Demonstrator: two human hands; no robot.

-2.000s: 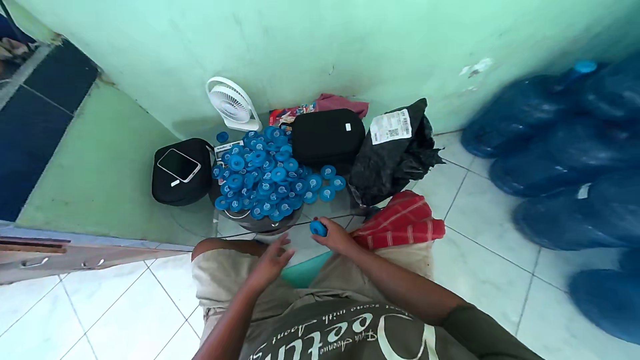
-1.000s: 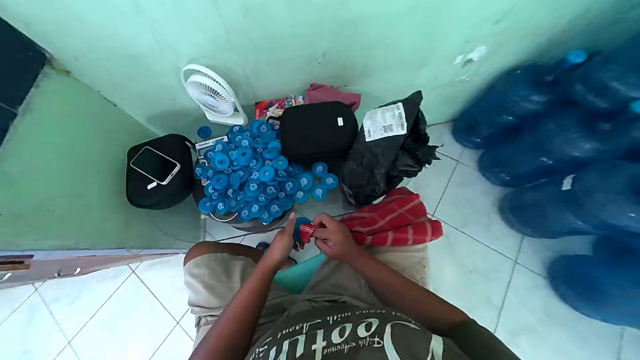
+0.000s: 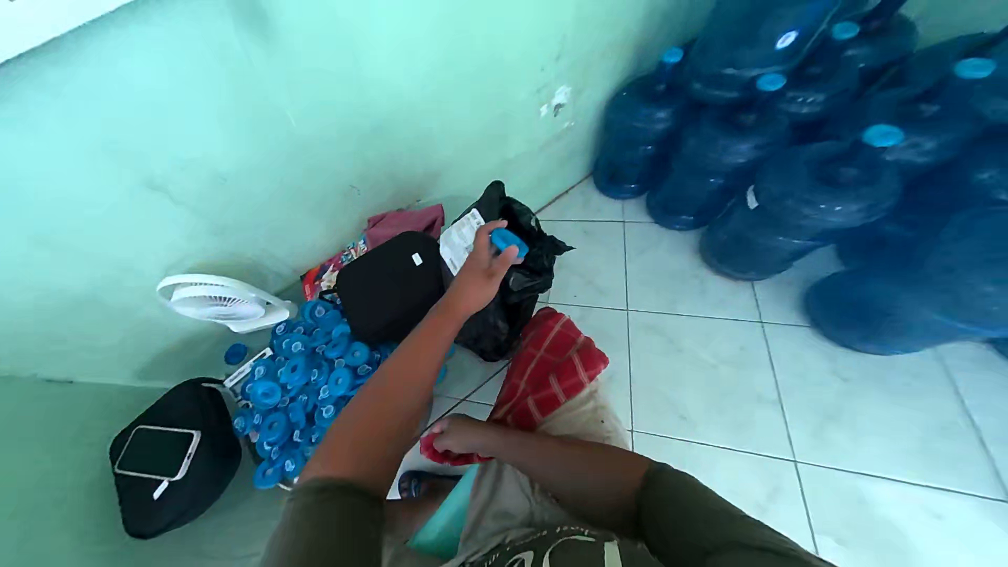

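Observation:
A blue plastic bottle cap (image 3: 509, 242) is gripped in the fingers of my left hand (image 3: 487, 264), which is raised over the black plastic bag (image 3: 504, 307). Low in front of my lap, my right hand (image 3: 457, 437) is closed on a red cloth (image 3: 447, 455). Over my leg lies a red checked cloth (image 3: 551, 366). The heap of blue caps (image 3: 295, 378) sits left of my left forearm, which hides part of it.
A black case (image 3: 391, 287) and white fan (image 3: 224, 302) stand near the wall. At left a phone (image 3: 157, 451) lies on a black bag (image 3: 201, 488). Large blue water bottles (image 3: 799, 205) fill the right side of the tiled floor (image 3: 693, 378).
My hands were together at my lap, with a cap and red cloth between them; now my left hand is extended forward with a cap and my right stays low. The view has swung right.

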